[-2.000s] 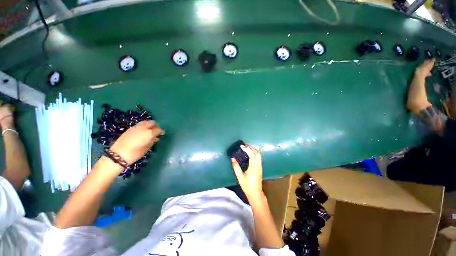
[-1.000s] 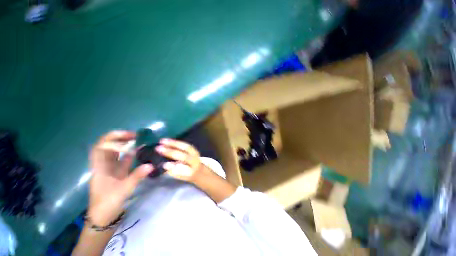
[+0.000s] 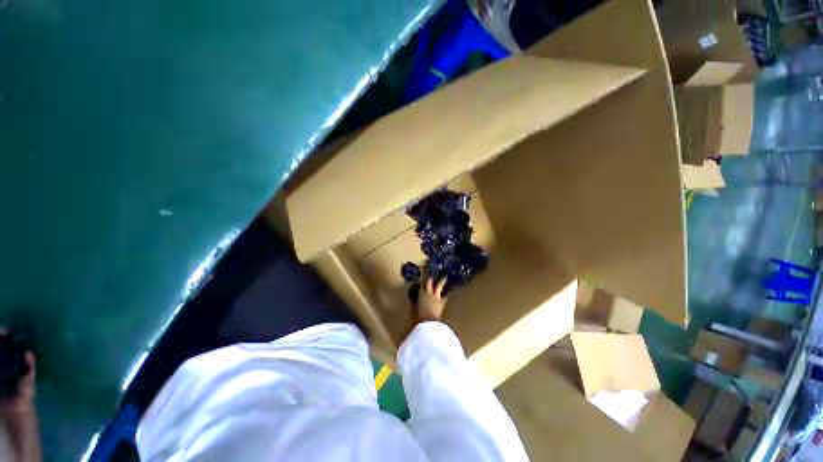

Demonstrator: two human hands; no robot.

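My right hand (image 3: 431,300) is deep inside the open cardboard carton (image 3: 623,171). Its fingertips are at the near end of a pile of glossy black housings (image 3: 447,236); whether they grip one is too small to tell. A loose housing (image 3: 411,272) lies just left of the pile. My left hand (image 3: 23,392) is at the lower left edge, partly cut off, over the green work surface. It holds a dark housing (image 3: 11,363), also cut off by the edge.
The green work surface (image 3: 162,117) fills the left, its curved edge running beside the carton. A blue object (image 3: 456,45) is behind the carton's far flap. Smaller cartons (image 3: 615,361) stand right of it on the floor. A blue stool (image 3: 788,281) is at the far right.
The view has turned towards the carton. My hands, together on a black housing a second ago, are apart: the right has gone into the carton, the left is at the left edge.
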